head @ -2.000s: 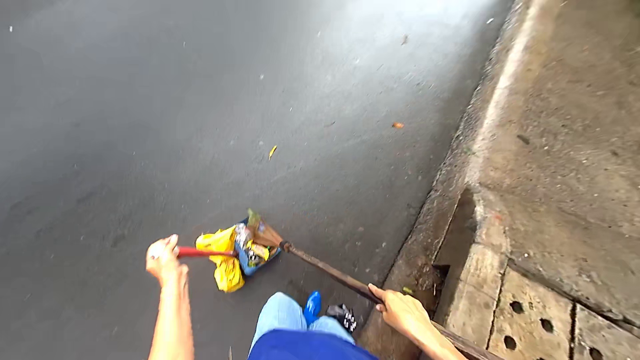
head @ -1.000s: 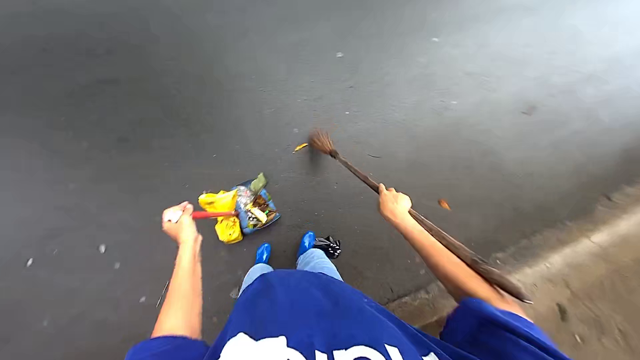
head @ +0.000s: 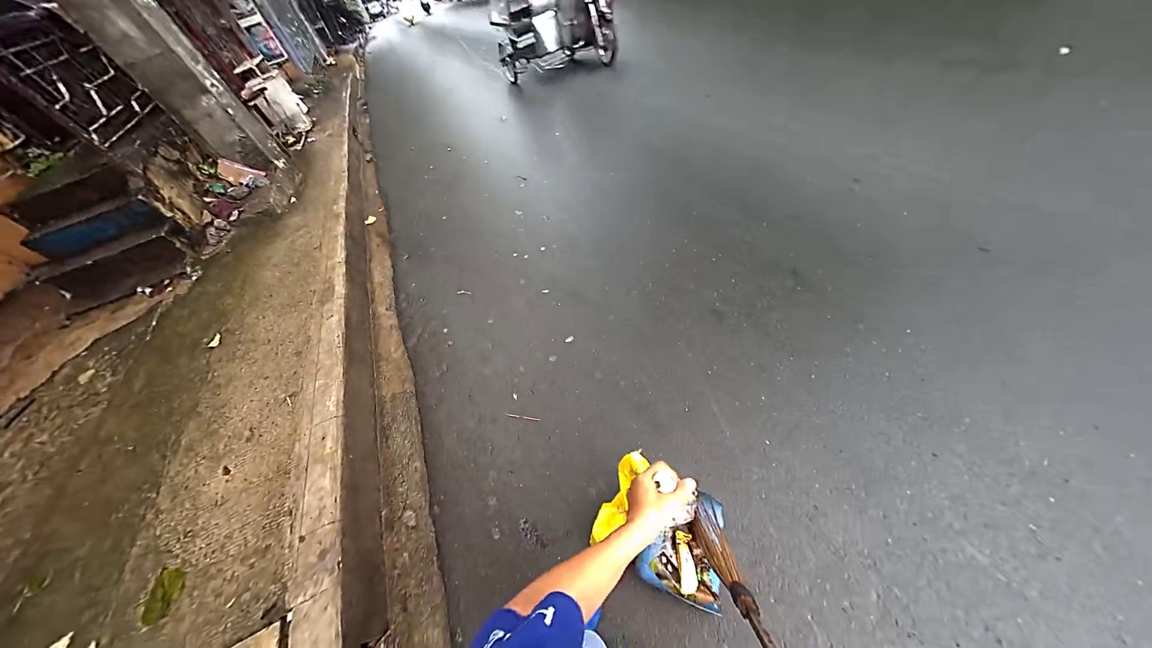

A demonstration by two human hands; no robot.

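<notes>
My left hand (head: 660, 498) is closed at the upper end of the dustpan, most likely around its handle, which the fist hides. Beneath the fist, the blue dustpan (head: 655, 576) carries leaves and litter. A yellow plastic bag (head: 612, 517) hangs at the dustpan's left side. The stick broom (head: 714, 549) lies with its bristles over the dustpan's right part, and its wooden handle runs down out of the frame. My right hand is outside the picture.
A concrete curb with a narrow gutter (head: 363, 432) runs along the left of the asphalt road (head: 765, 315). Beyond it are a sidewalk (head: 238, 396), steps (head: 99, 234) and scattered trash. A motorcycle with a sidecar (head: 553, 34) is on the road ahead. A thin twig (head: 523, 417) lies on the asphalt.
The view has swung round strongly to the road and left-hand curb. The broom's bristles, apart from the dustpan a second ago, are now over it. My right hand has left the view.
</notes>
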